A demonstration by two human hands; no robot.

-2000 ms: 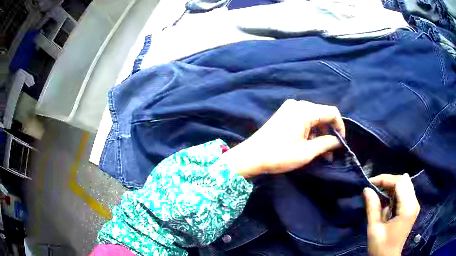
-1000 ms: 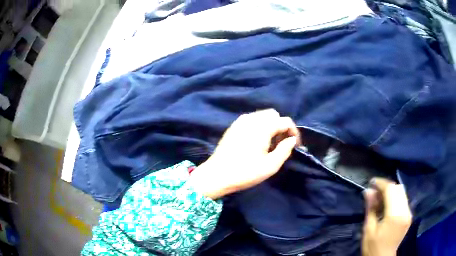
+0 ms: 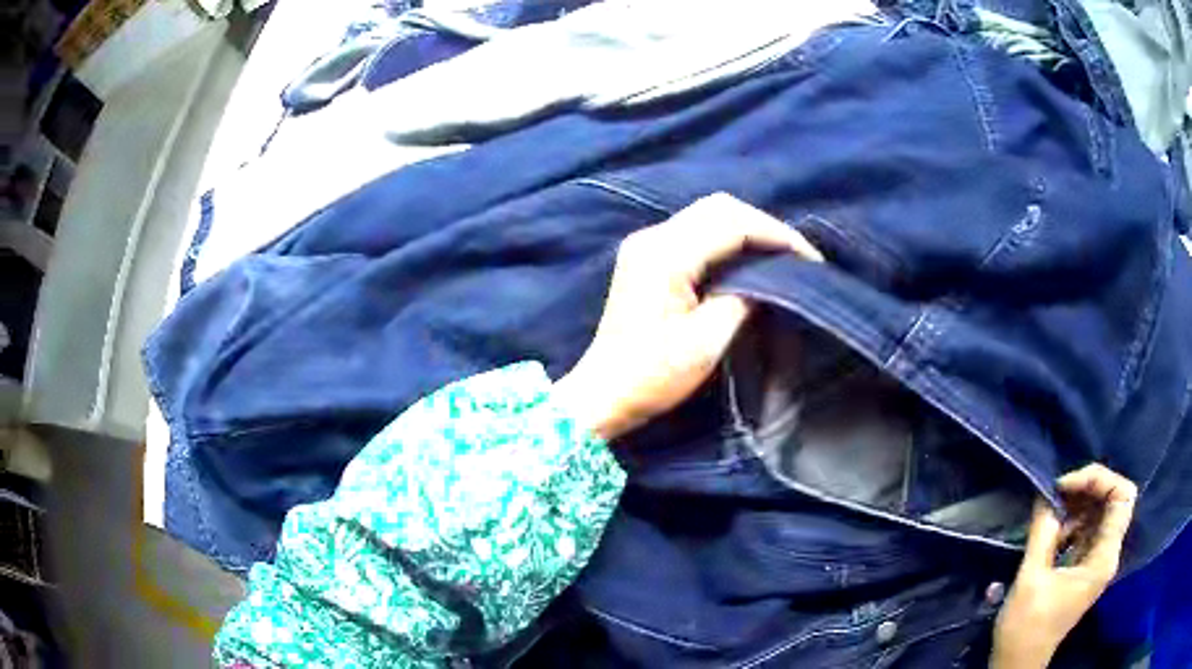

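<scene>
A dark blue denim garment [image 3: 458,314] lies spread over the white table, its pale inside showing through an open oval armhole. My left hand [image 3: 686,307], in a teal patterned sleeve, pinches the armhole edge [image 3: 922,373] at its upper left end. My right hand [image 3: 1069,555] pinches the same edge at its lower right end. The edge is stretched and lifted between both hands. Metal buttons [image 3: 886,631] show on the cloth below the opening. Whether my right hand also holds a tool cannot be told.
Other denim pieces [image 3: 1046,52] lie in a heap at the far right edge. White table surface [image 3: 255,196] shows at the upper left. A pale grey trough [image 3: 98,288] stands left of the table, above a floor with a yellow line. Something bright blue [image 3: 1161,614] shows at the lower right.
The armhole has opened wider and its pale inside shows more. The hands now hold its upper edge, farther apart; the left hand has moved up. The view has shifted, so the garment sits farther left.
</scene>
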